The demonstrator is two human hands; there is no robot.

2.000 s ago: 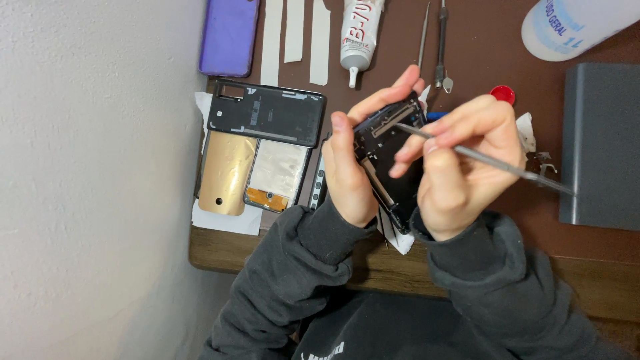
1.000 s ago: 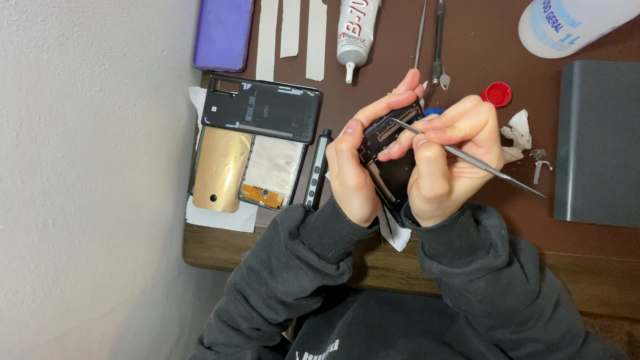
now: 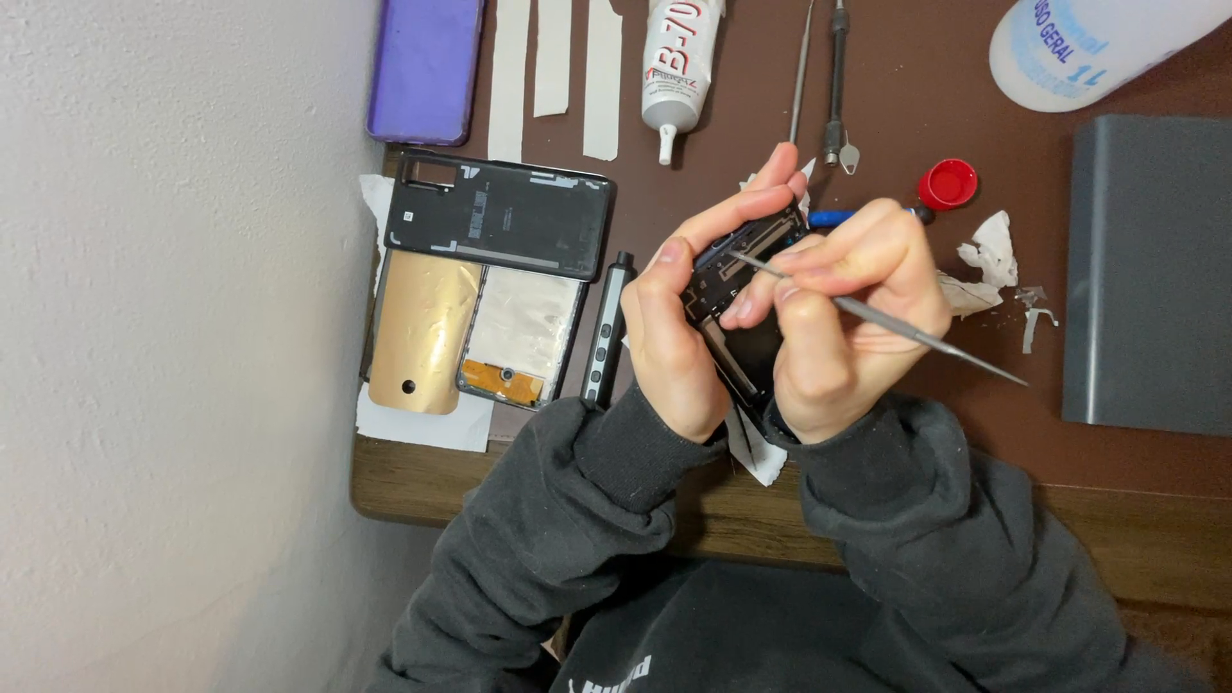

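Note:
My left hand (image 3: 685, 318) holds a black smartphone frame (image 3: 746, 342) tilted, fingers along its far and left edges. Between the fingertips of my right hand (image 3: 847, 308) is a slim metal pick (image 3: 895, 323), its tip at the upper part of the frame and its other end pointing out to the right. My right fingers also rest against the frame and hide part of it. To the left lie a black phone back cover (image 3: 500, 217), a gold-coloured panel (image 3: 423, 332) and an opened phone body (image 3: 525, 327) with an orange flex part. A pen-shaped electric screwdriver (image 3: 607, 327) lies beside them.
A purple phone case (image 3: 425, 72), white strips (image 3: 603, 82) and a glue tube (image 3: 678, 72) lie at the back. Further right are metal tools (image 3: 836, 87), a blue-handled tool (image 3: 830, 218), a red cap (image 3: 948, 184), torn paper (image 3: 991, 252), a plastic bottle (image 3: 1068, 58) and a dark grey box (image 3: 1150, 279).
The pick's tip has shifted slightly across the upper part of the frame, toward its far left edge. Both hands keep their hold.

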